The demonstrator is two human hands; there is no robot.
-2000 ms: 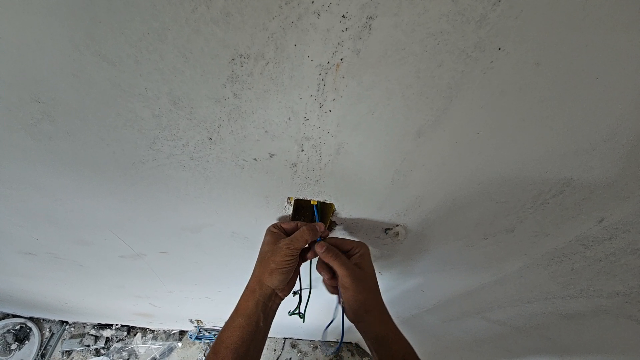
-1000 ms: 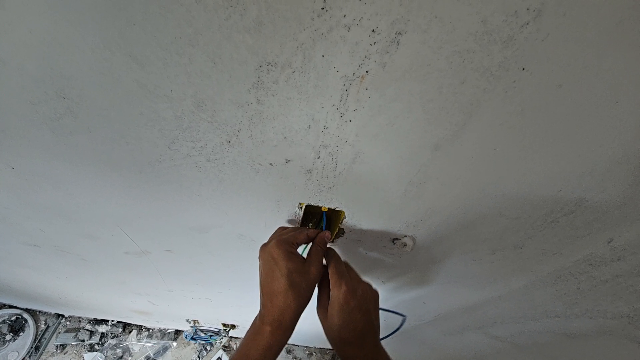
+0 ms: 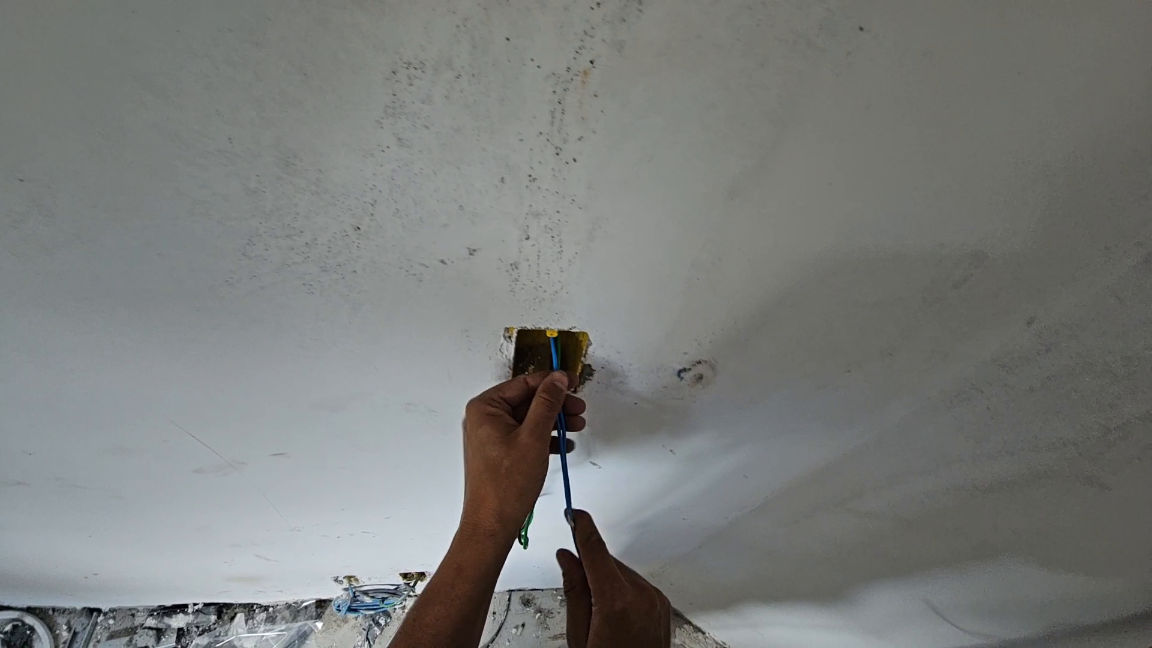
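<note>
A yellow electrical wall box (image 3: 535, 351) is set into the white wall, and blue wire (image 3: 564, 459) comes out of its top part. My left hand (image 3: 517, 432) pinches the blue wire between thumb and finger just below the box. Lower down, my right hand (image 3: 612, 585) has its thumb and forefinger at the wire, which runs straight between the two hands. A green wire (image 3: 526, 529) hangs behind my left wrist, mostly hidden.
A small patched hole (image 3: 697, 373) marks the wall right of the box. Along the wall's foot lie a coil of blue wire (image 3: 371, 598), plastic sheeting (image 3: 270, 634) and rubble. A round white object (image 3: 25, 625) is at the lower left corner.
My right hand has moved down, away from my left hand, and the blue wire now shows straight between them. My left hand remains just below the box.
</note>
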